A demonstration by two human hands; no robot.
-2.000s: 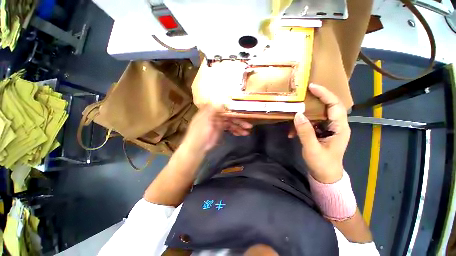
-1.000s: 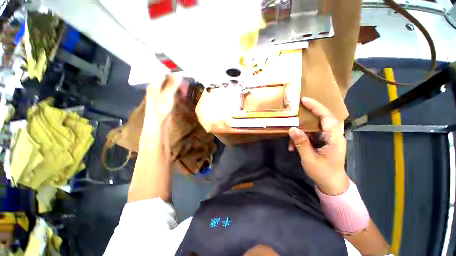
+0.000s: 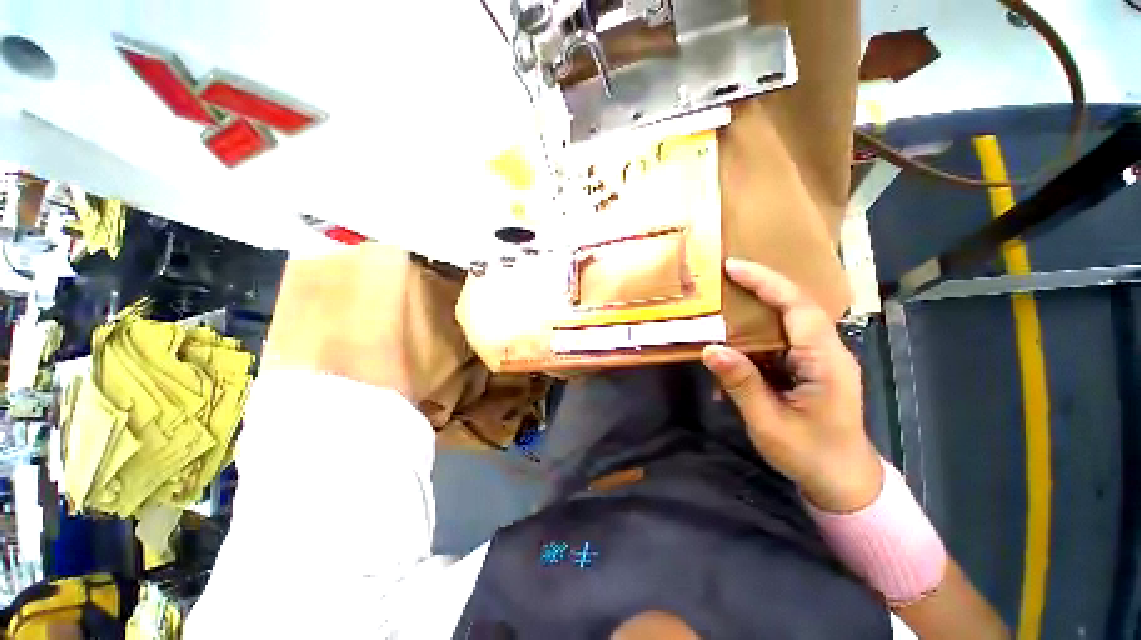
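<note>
A tan-brown bag body (image 3: pixel 782 213) lies on the machine bed under a yellow-orange template (image 3: pixel 703 206) with a rectangular window and a white front strip. Brown material shows in the window. My right hand (image 3: pixel 807 388) is at the front right corner. Its thumb and index finger lie on the cloth and a fingertip shows below the edge, so it grips the edge. Something dark sits in its curled fingers, too unclear to name. My left hand is not visible. Its white sleeve (image 3: pixel 332 500) reaches up at the left, towards a tan area below the machine head.
The white machine head (image 3: pixel 375 75) with a red logo fills the upper left. A metal clamp carriage (image 3: pixel 701 75) is behind the template. A dark red-brown scrap (image 3: pixel 897 54) and a brown cable (image 3: pixel 1064 75) are at upper right. Olive-yellow pieces (image 3: pixel 157 413) are piled at left.
My left hand has left the front edge of the work, moved up and left, and gone out of sight. My right hand stays at the cloth corner. The view has shifted, showing more machine head.
</note>
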